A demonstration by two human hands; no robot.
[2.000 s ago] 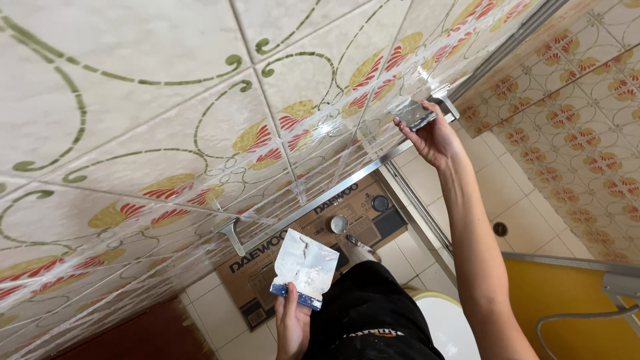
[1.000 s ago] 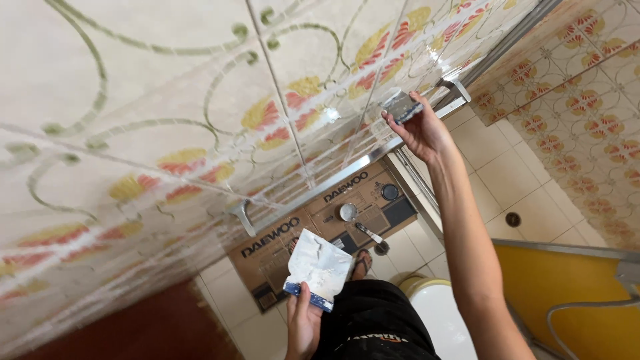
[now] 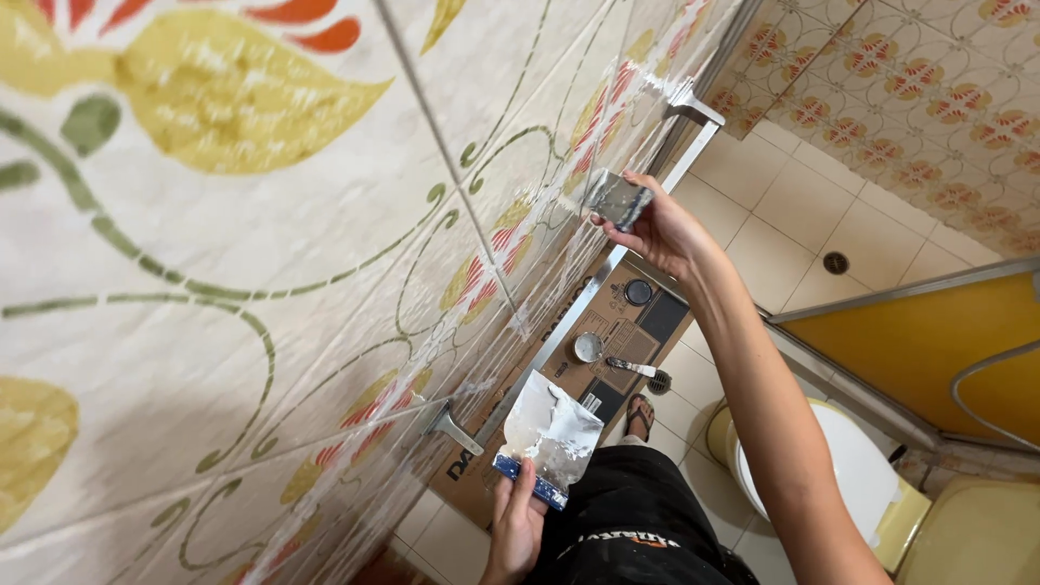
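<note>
My left hand (image 3: 520, 512), low in the head view, grips the blue edge of a wide metal spreader (image 3: 552, 435) whose blade carries white paste. Higher up, my right hand (image 3: 662, 231) holds a second, smaller spreader (image 3: 619, 199) by its blue-edged back, its blade at the tiled wall (image 3: 341, 203). White paste is smeared on the tiles near a metal towel bar (image 3: 569, 325), which runs along the wall below both hands. Whether the right blade touches the tile cannot be told.
A flattened cardboard box (image 3: 626, 333) lies on the floor with an open tin (image 3: 588, 348), a dark round lid (image 3: 638, 292) and a paste-covered putty knife (image 3: 632, 367). A toilet (image 3: 829, 455) and a yellow shower panel (image 3: 934, 349) stand at the right. Floor drains (image 3: 835, 262) are set in the tiles.
My right hand has moved back along the towel bar, away from its far bracket, with the smaller spreader still in it. The left hand still holds the wide spreader. The view has shifted.
</note>
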